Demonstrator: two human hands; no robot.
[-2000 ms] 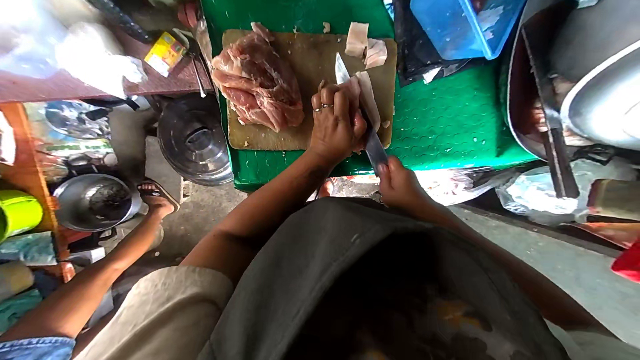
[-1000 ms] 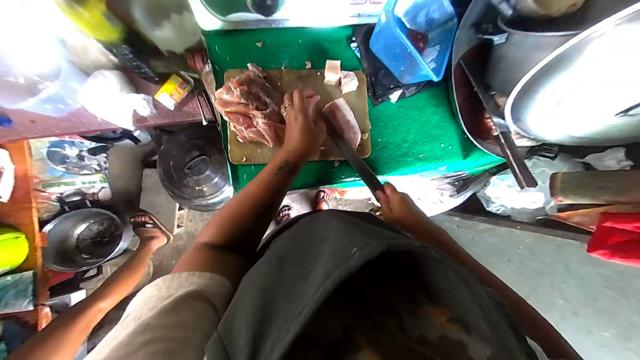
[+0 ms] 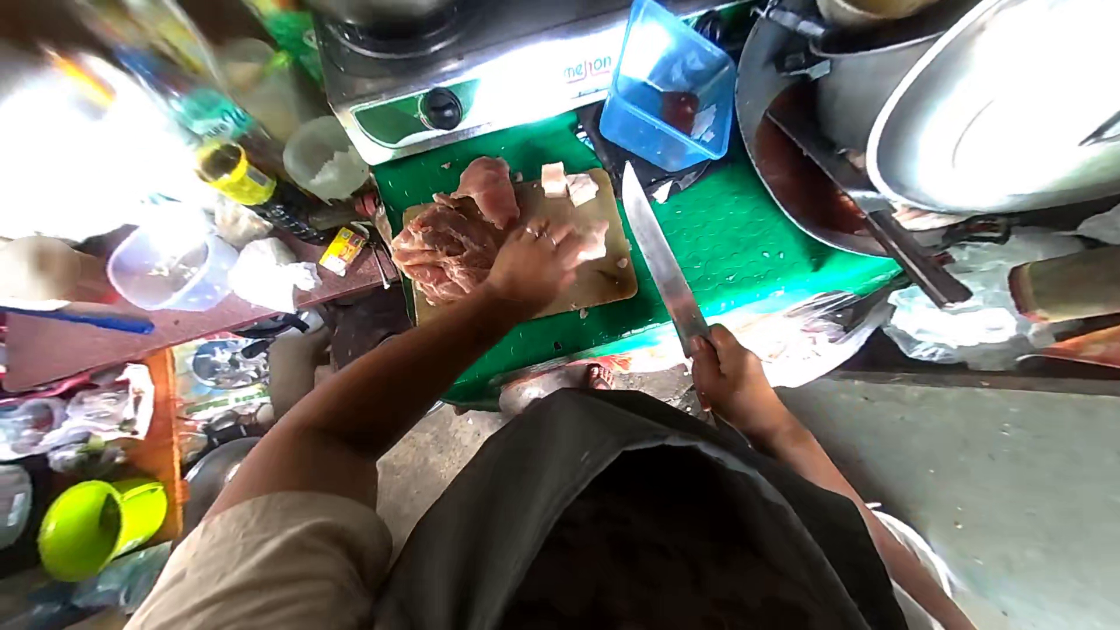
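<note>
My left hand [image 3: 535, 262] lies over the cutting board [image 3: 617, 278], its fingers spread at a pale piece of meat [image 3: 593, 241]; whether it grips the piece is hard to tell. Left of that hand is a heap of raw meat [image 3: 442, 249], with a smooth pink piece [image 3: 492, 191] at its upper edge. Two small pale chunks [image 3: 554, 179] sit at the board's top right. My right hand [image 3: 731, 372] is closed on the handle of a long knife [image 3: 658, 254]. The blade points up and away over the green tabletop, right of the board and apart from the meat.
A gas stove [image 3: 490, 96] stands beyond the board, with a blue plastic basket [image 3: 669, 96] at its right. Farther right are a wide pan [image 3: 805, 188] with a dark utensil across it and a large metal lid [image 3: 1006, 105]. Tubs and bottles crowd the left counter [image 3: 201, 328].
The knife has moved from beside the meat slice to the right, off the board. My left hand has shifted from the meat heap toward the pale piece. The view has moved, showing more of the stove.
</note>
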